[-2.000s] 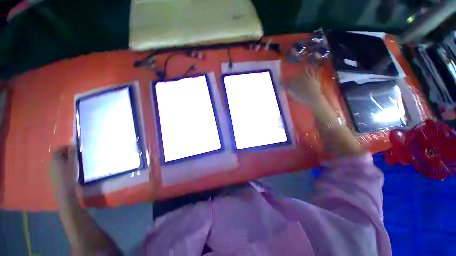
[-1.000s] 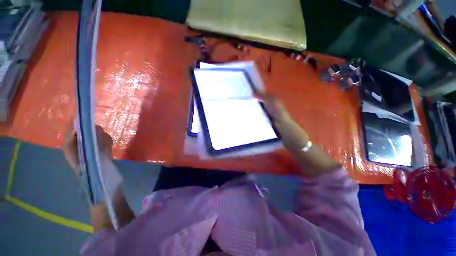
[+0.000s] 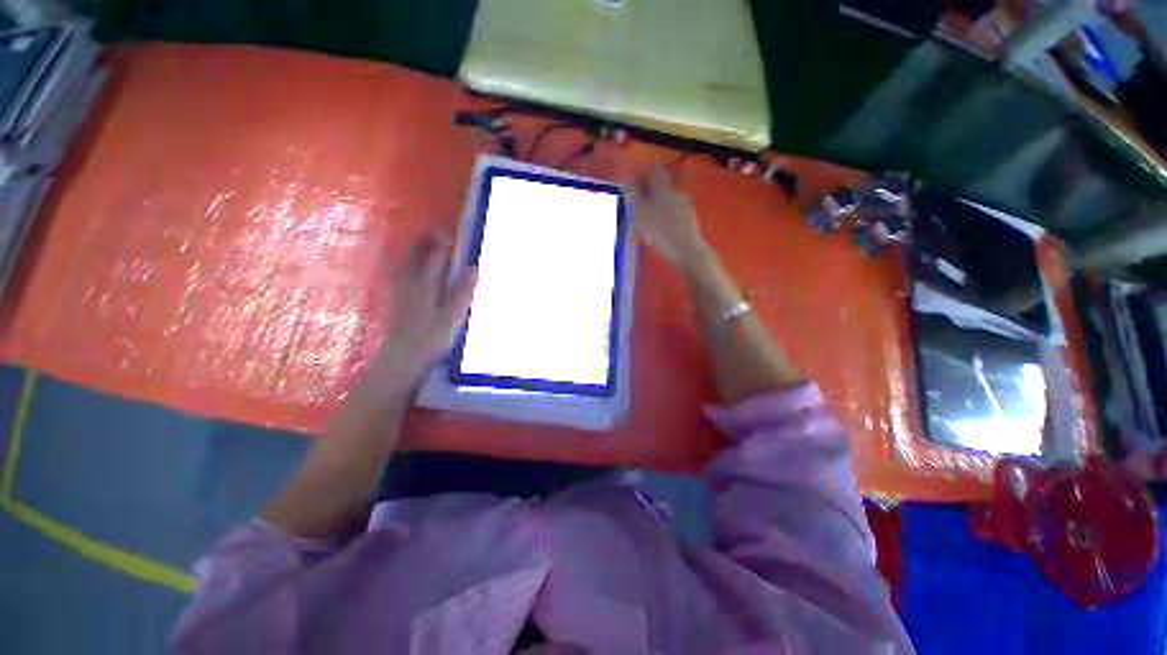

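Note:
A tablet [image 3: 544, 282] with a glowing white screen and black border lies upright to my view on the orange-red sheeting. A white sleeve [image 3: 525, 407] shows around and below it. My left hand [image 3: 429, 301] is at the tablet's left edge, blurred, with thumb and fingers apart; the thumb is near the bezel. My right hand [image 3: 666, 218] is beside the top right corner, also blurred; whether its fingers touch the tablet or sleeve cannot be told. Short black cables [image 3: 557, 138] lie behind the tablet's top edge.
A yellow pad [image 3: 621, 64] is behind the cables. Metal connectors [image 3: 864, 211] and two dark tablets [image 3: 979, 371] lie at right, near a red fan [image 3: 1088, 531] and a blue crate [image 3: 1024, 601]. Stacked tablets [image 3: 39, 115] stand at far left. A dark green surface [image 3: 883, 115] runs behind.
The upright slabs in my left hand are gone from it, and that hand has moved right to the tablet. The tilted lit tablet now lies straighter. My right hand has moved slightly up.

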